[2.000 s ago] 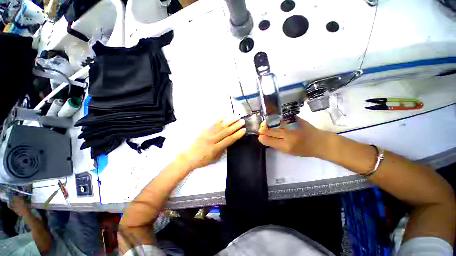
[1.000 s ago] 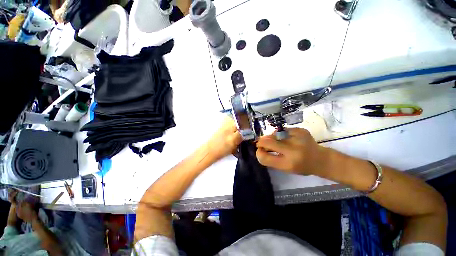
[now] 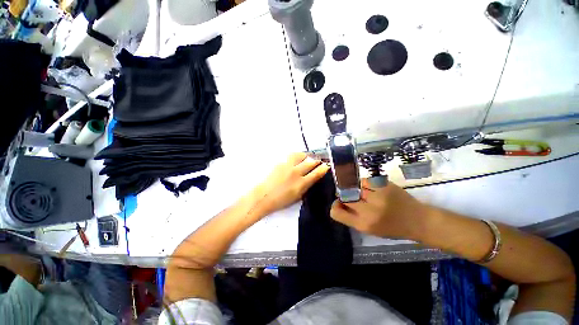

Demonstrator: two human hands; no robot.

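Note:
A black cut piece runs from the needle area down over the table's front edge toward my lap. My left hand lies on its upper left side, fingertips beside the needle area. My right hand is at its right side, fingers bent, thumb and fingertips at the cloth's edge, partly behind the shiny metal take-up cover. The needle and presser foot are hidden behind this cover and my fingers. The white sewing machine head stands above my hands.
A stack of black cut pieces lies left, with a small black scrap below it. Thread snips lie right of the machine's tension springs. A grey motor housing and small switch box stand far left. Another person's sleeve shows lower left.
Since one second ago, my left fingers have come out from behind the metal cover onto the cloth's left side. The camera view has shifted, so the machine head sits farther right.

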